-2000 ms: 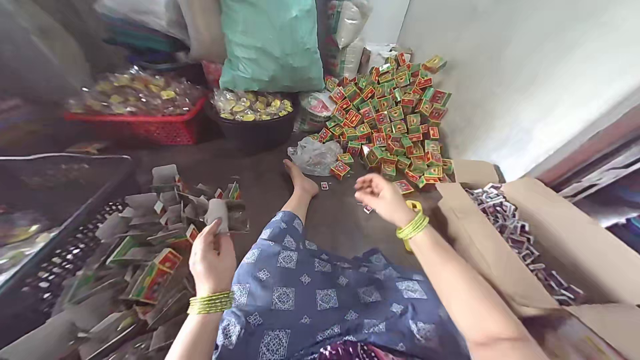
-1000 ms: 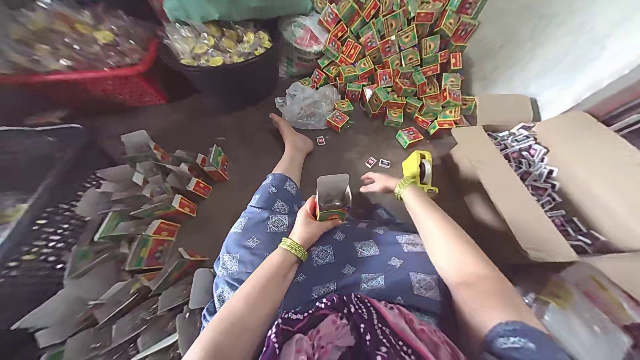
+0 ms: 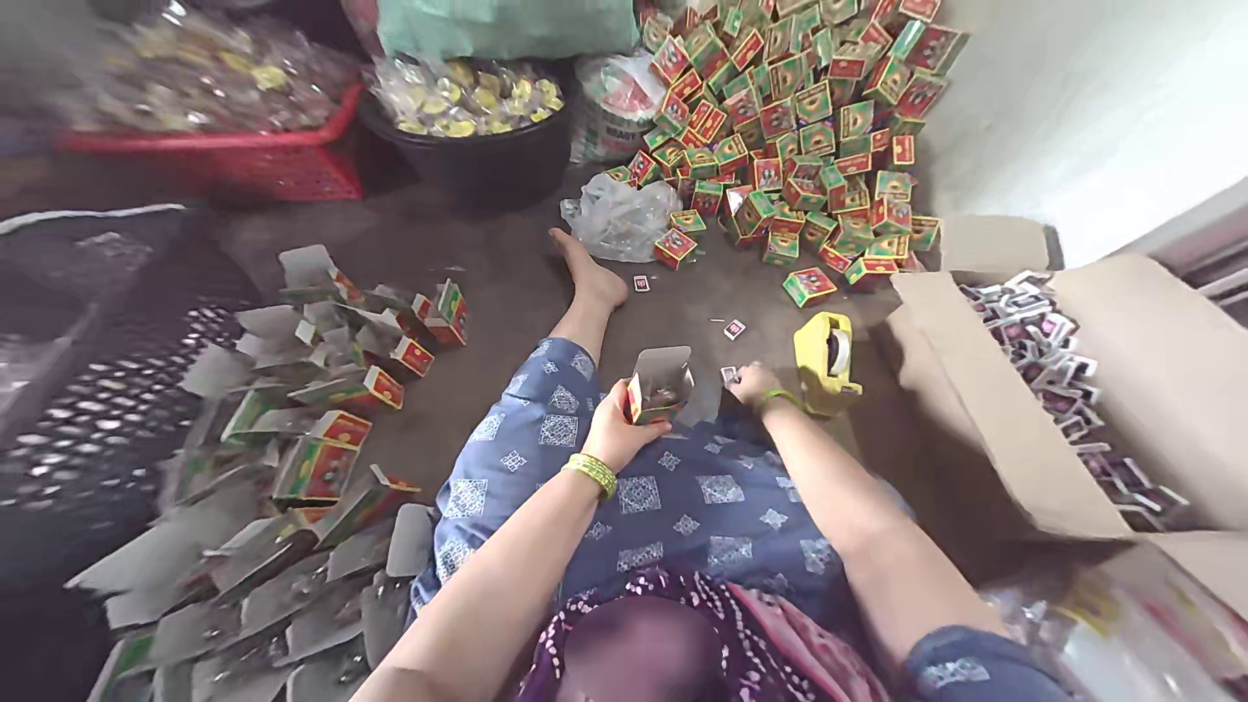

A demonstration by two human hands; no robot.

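Observation:
My left hand (image 3: pixel 616 426) grips a small red and green carton (image 3: pixel 661 386) over my lap; its grey flap stands up and its top is open. To the right, my right hand (image 3: pixel 754 383) is down by the floor, its fingertips at a small matchbox-like packet (image 3: pixel 729 374); whether they grip it is unclear. Two more such packets lie beyond, one (image 3: pixel 734 330) close by and one (image 3: pixel 641 283) near my foot. A yellow tape dispenser (image 3: pixel 827 366) with a roll of tape stands right of my right hand.
Open-flapped cartons (image 3: pixel 322 468) crowd the left, beside a black perforated crate (image 3: pixel 117 409). Closed cartons (image 3: pixel 799 127) are heaped ahead, near a crumpled plastic bag (image 3: pixel 624 216). A cardboard box (image 3: pixel 1004 409) of small packets stands right. Behind are a red basket (image 3: pixel 224 161) and a black tub (image 3: pixel 478 161) of wrapped items.
The left hand came from the carton pile at left to over my lap, holding a carton. The right hand has lowered to the floor packet. The view has tilted downward.

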